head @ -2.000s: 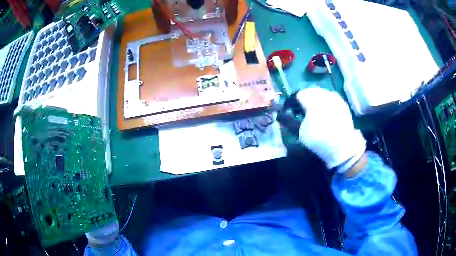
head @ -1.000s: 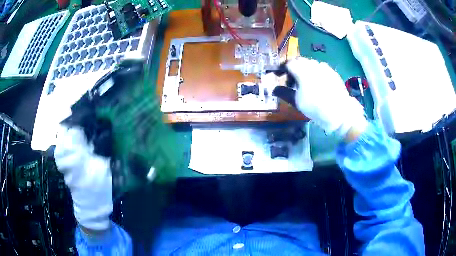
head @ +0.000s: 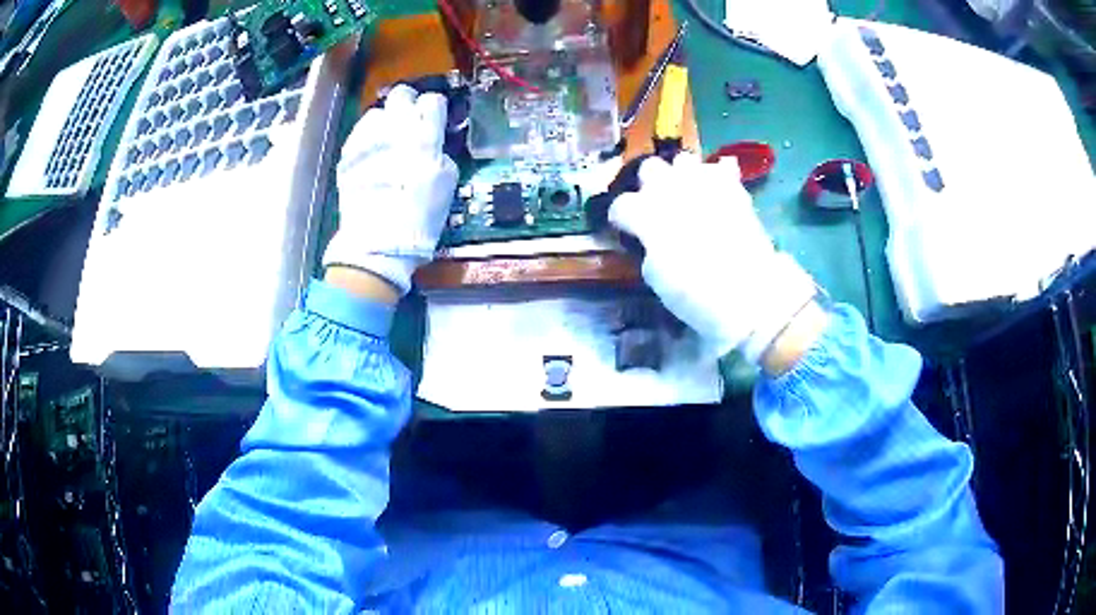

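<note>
A green circuit board (head: 514, 214) lies in the fixture on the orange base board (head: 529, 269), partly under the clear acrylic press plate (head: 543, 114). My left hand (head: 403, 174), in a white glove with black fingertips, holds the board's left edge. My right hand (head: 700, 234), gloved the same way, is at the board's right edge, its fingertips closed on the edge. Its exact grip is partly hidden. The white paper sheet (head: 493, 348) lies in front of the fixture with dark core pieces (head: 557, 375) on it.
The left core tray (head: 198, 258) holds rows of dark pieces, with another circuit board (head: 295, 42) across its top. At right are two red-rimmed pots (head: 838, 183), a yellow-handled tool (head: 672, 106), a loose core (head: 744, 89) and the right tray (head: 992, 180).
The circuit board has moved from my left side into the fixture. My left hand moved up and right with it. My right hand moved slightly left and down to the board's right edge.
</note>
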